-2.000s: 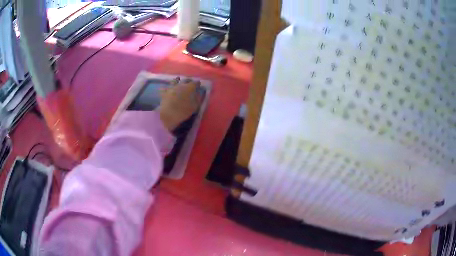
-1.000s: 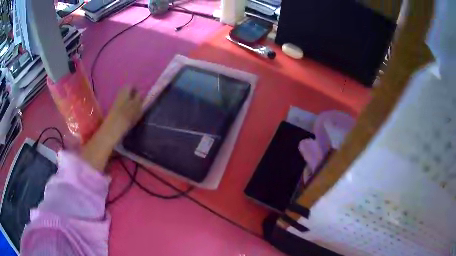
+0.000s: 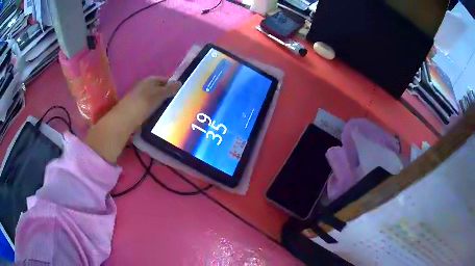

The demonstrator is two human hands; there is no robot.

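A tablet (image 3: 213, 117) lies in front of me on a whitish translucent sleeve (image 3: 245, 179) that is wider than it. Its screen is lit, with an orange-blue wallpaper and a clock reading 19 35. A small label shows near its lower right corner. My left hand (image 3: 151, 93) is bare, in a pink sleeve, with its fingertips at the tablet's left edge. Whether it grips the edge or only touches it cannot be told. My right hand is not in view.
A dark slab (image 3: 304, 171) and a crumpled lilac-white item (image 3: 359, 153) lie beside the leaning chart (image 3: 416, 223). A phone-like device (image 3: 281, 25) and a black panel (image 3: 377, 44) stand behind. An orange-wrapped post (image 3: 88, 85), cables (image 3: 174, 191) and another tablet (image 3: 28, 161) are left.
The tablet's screen has gone from dark to lit. My left hand has moved off the tablet's face to its left edge. The view has shifted, and the chart now shows lower right.
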